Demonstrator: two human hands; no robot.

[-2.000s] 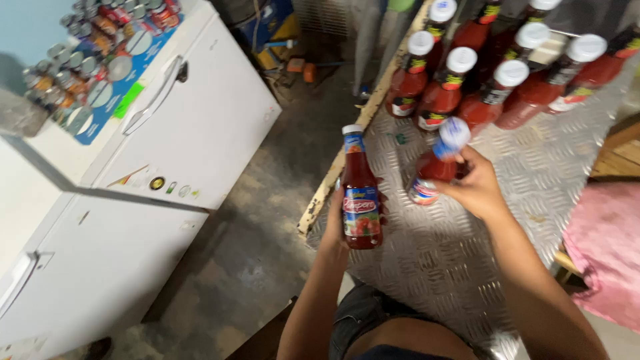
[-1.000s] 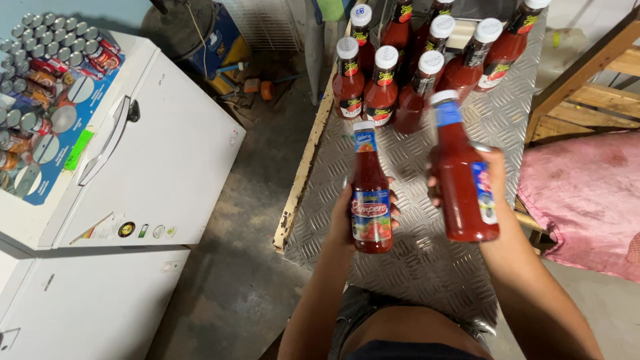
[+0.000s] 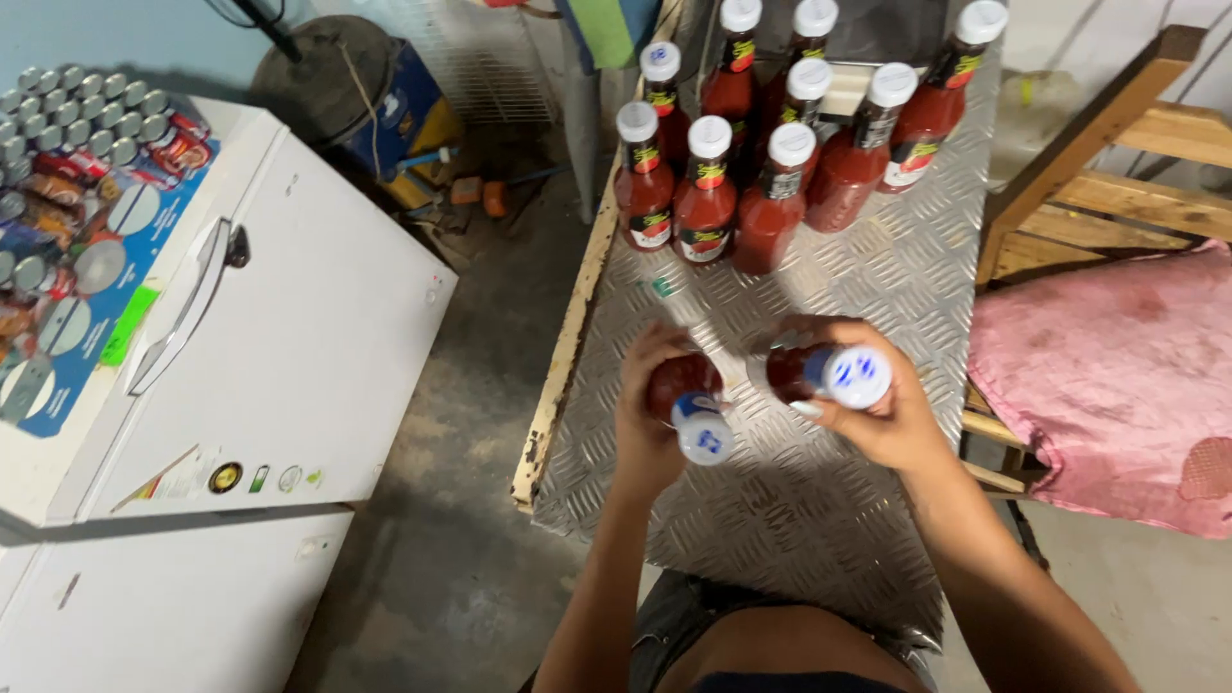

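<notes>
My left hand [image 3: 654,409] is closed around a glass ketchup bottle [image 3: 685,385] whose white cap tilts toward me. In my right hand [image 3: 871,385] is a second ketchup bottle [image 3: 799,373], also tipped cap-first toward me, its cap bearing blue marks. Both are held apart over the diamond-plate metal tabletop [image 3: 799,525]; whether their bases touch it I cannot tell. Beyond my hands, several red sauce bottles [image 3: 705,207] with white caps and black-and-yellow neck labels stand grouped at the far part of the table.
A white chest freezer [image 3: 289,337] with many cans [image 3: 96,115] on top stands at the left. On the right is a wooden slatted chair [image 3: 1107,212] with a pink cushion [image 3: 1107,375]. A worn, cream-painted edge [image 3: 568,356] runs along the table's left side.
Both bottles were more upright in view, labels showing, a second ago; now their caps tip toward me. The right hand's bottle has moved down from near the grouped bottles seen earlier.
</notes>
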